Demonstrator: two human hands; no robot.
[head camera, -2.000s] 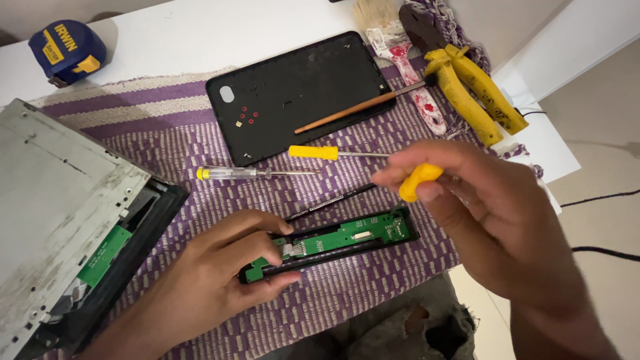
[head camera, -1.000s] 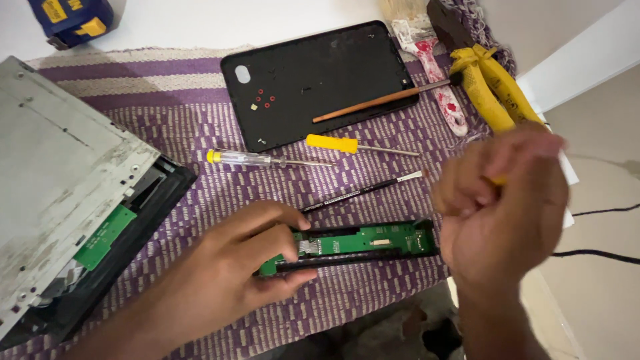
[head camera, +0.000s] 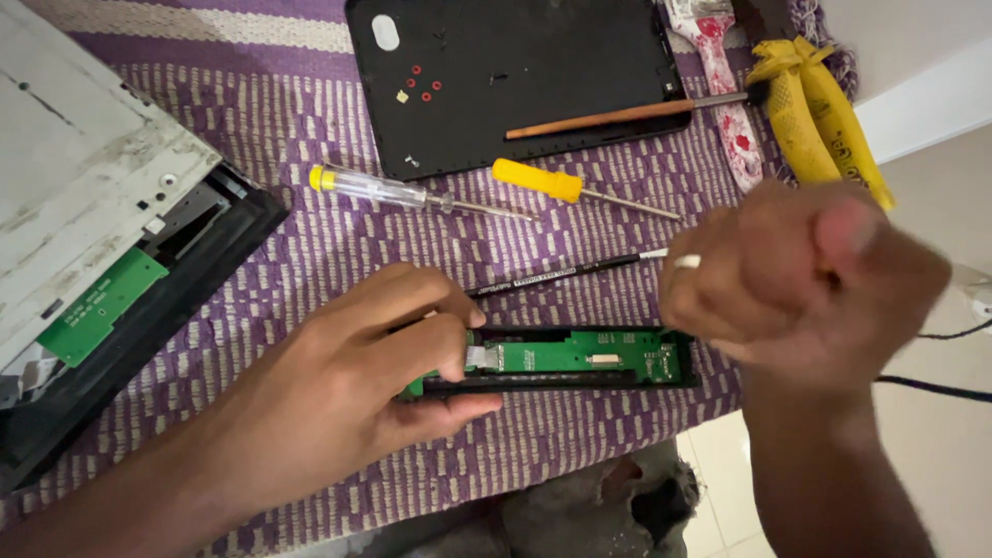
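Observation:
My left hand (head camera: 380, 349) grips the left end of a narrow black plastic front panel (head camera: 690, 360) between thumb and fingers. A green circuit board (head camera: 550, 355) with a white connector and a short ribbon cable lies in the panel. Over the panel's right end my right hand (head camera: 806, 279) is closed and blurred; whatever it holds is hidden inside the fist. Between that hand and the left one lies a thin black-handled brush (head camera: 573, 271), its tip by the right fingers. Beyond it lie a yellow-handled screwdriver (head camera: 539, 180) and a clear-handled tester screwdriver (head camera: 372, 188).
A metal-cased device (head camera: 93, 155) with a green board (head camera: 105, 306) stands left. Behind, a black plastic cover (head camera: 465, 46) bears screws and red washers (head camera: 426, 97), with a wooden-handled brush (head camera: 604, 118) across it. A paint-spotted brush (head camera: 725, 85) and yellow-handled pliers (head camera: 806, 116) lie right. Striped woven cloth (head camera: 294, 465) lies underneath.
My right hand has turned over from showing a yellow screwdriver handle in its fingers to a closed fist. My left hand still holds the panel. The view has moved closer.

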